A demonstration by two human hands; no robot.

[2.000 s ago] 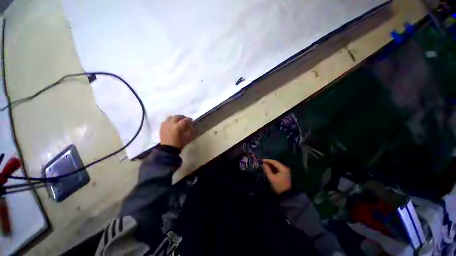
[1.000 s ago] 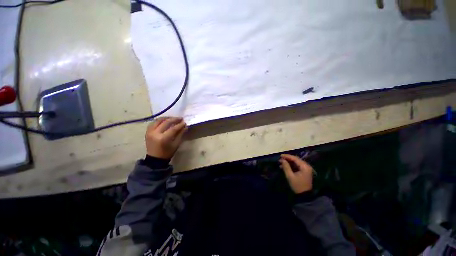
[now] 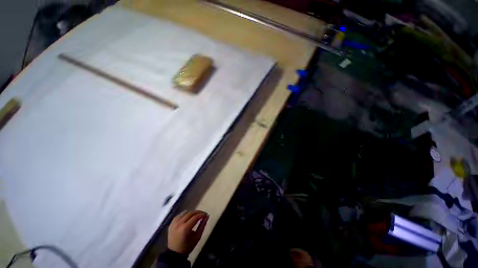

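The fabric lay under white marker paper (image 3: 99, 157) covers the table, with its dark layered edge (image 3: 225, 136) running from lower centre to upper right. My left hand (image 3: 187, 231) is at the lower centre, beside that edge over the bare table strip. Its fingers are bent, a small gap shows beside the thumb, and nothing is visible in it. My right hand (image 3: 301, 257) is low over the dark area off the table, mostly cut off by the bottom edge and blurred. A small dark scrap (image 3: 167, 199) lies on the paper near the edge.
On the paper are a brown-gold wrapped block (image 3: 193, 73), a long wooden strip (image 3: 118, 81), another block (image 3: 9, 111) at the left rim and a black cable (image 3: 52, 248). Blue clips (image 3: 297, 81) sit at the table edge (image 3: 251, 166). A metal rail (image 3: 267, 23) crosses the far end. Cloth heaps lie right.
The view has swung right along the table. The far end, wooden strip and blocks now show; the grey base plate is out of view. The right hand has dropped to the bottom edge.
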